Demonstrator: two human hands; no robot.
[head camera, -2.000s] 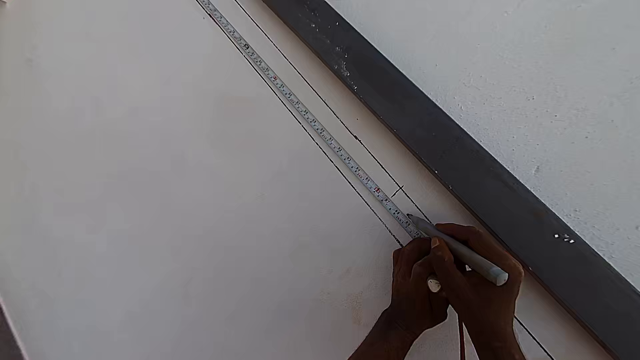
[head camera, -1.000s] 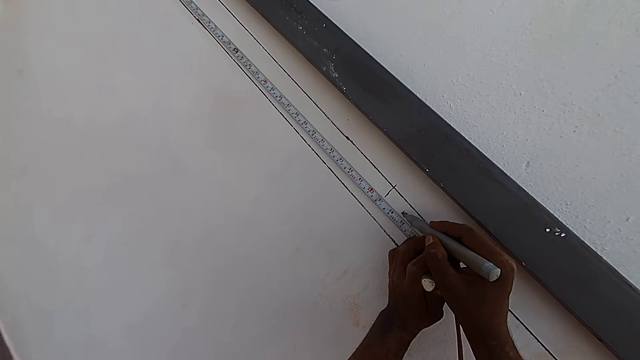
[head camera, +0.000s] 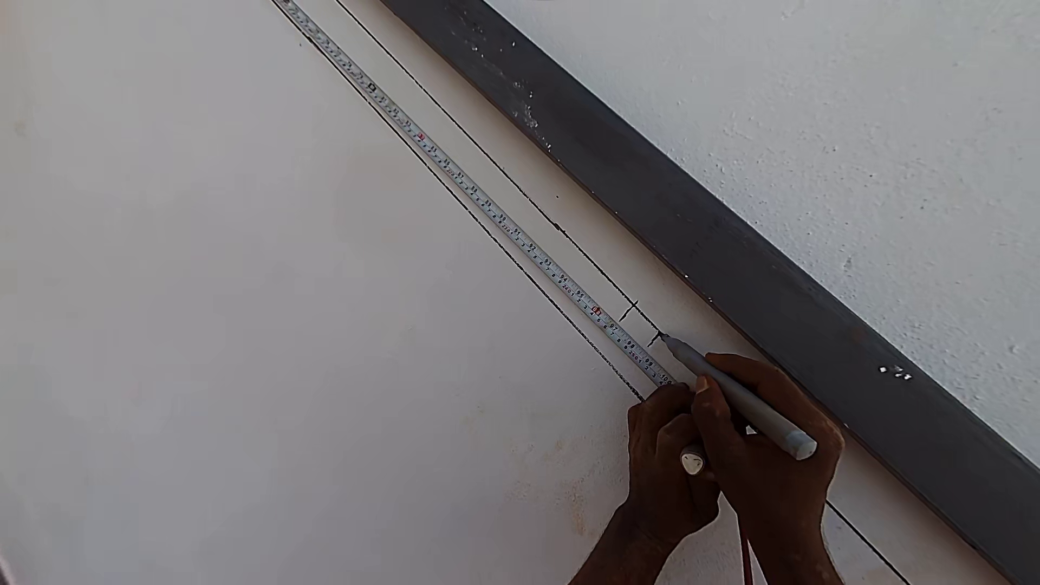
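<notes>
A metal measuring tape blade runs diagonally over a pale wall-like surface, between two drawn dark lines. My left hand grips its lower end; a small object with a whitish round end shows between the fingers. My right hand is closed around a grey marker, its tip touching the upper drawn line at a short cross mark. Another short mark crosses near that line, a little higher up. My hands overlap, so part of the left fingers and the tape's end are hidden.
A dark grey flat band with whitish specks crosses diagonally beside the drawn lines. Beyond it lies a rougher white surface. A thin reddish-brown strip or cord hangs below my hands.
A short second mark now shows at the marker's tip, below the first one. The marker's tip has shifted slightly to the upper drawn line. My left hand still holds the tape.
</notes>
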